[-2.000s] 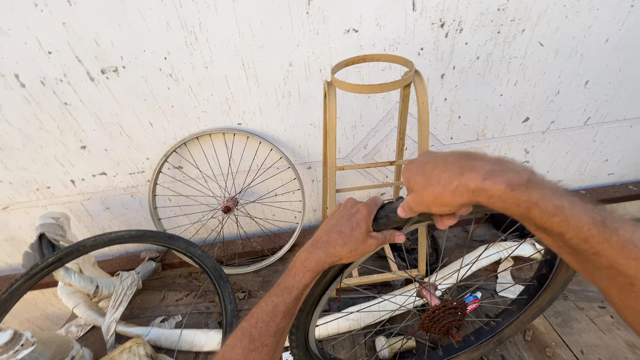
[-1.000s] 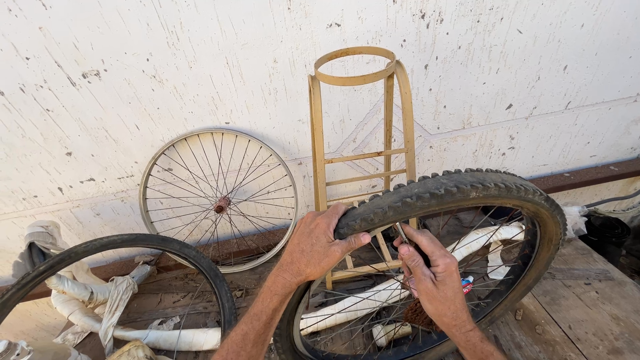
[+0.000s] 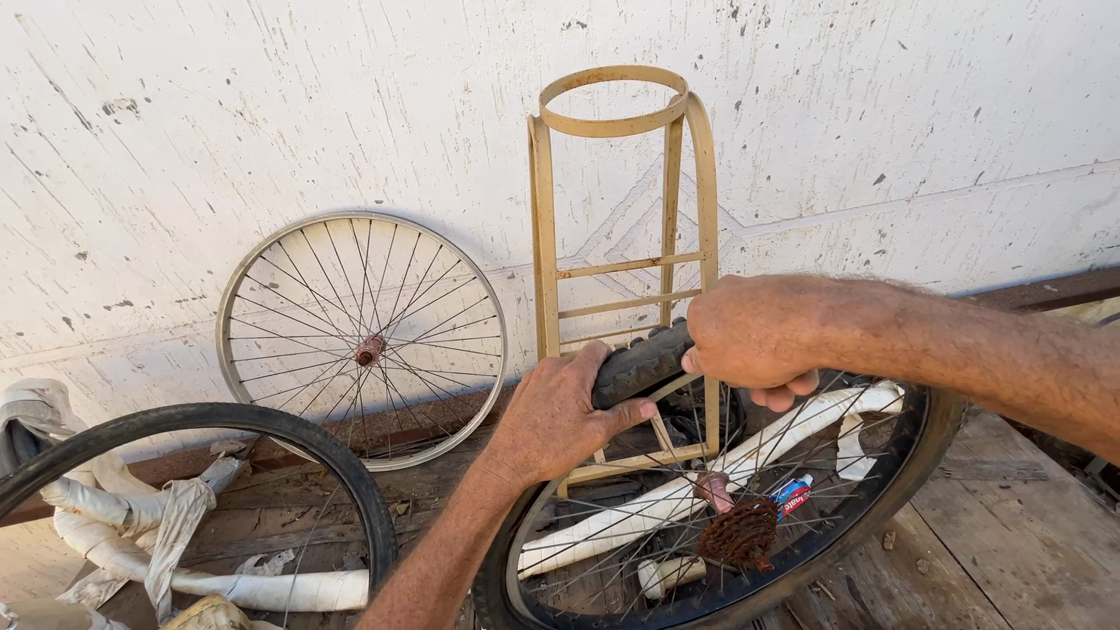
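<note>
A bicycle wheel with a knobby black tyre (image 3: 643,366) leans toward me at the lower right, with a rusty sprocket cluster (image 3: 739,534) on its hub. At the wheel's top, my left hand (image 3: 564,416) grips tyre and rim, its thumb on the near side. My right hand (image 3: 757,337) is closed over the tyre just to the right; whether a tool is in it is hidden. Spokes run below both hands. Behind them stands a tan metal frame (image 3: 547,236) with a ring on top, against the wall.
A bare spoked wheel (image 3: 229,350) leans on the white wall (image 3: 350,105). Another black tyre (image 3: 381,516) stands at lower left, near white-wrapped tubes (image 3: 297,591). A white tube (image 3: 604,529) and a small toothpaste-like tube (image 3: 794,496) show through the spokes, over wooden boards (image 3: 997,525).
My right hand has moved from below the rim, among the spokes, up onto the tyre's top. My left hand still holds the tyre beside it.
</note>
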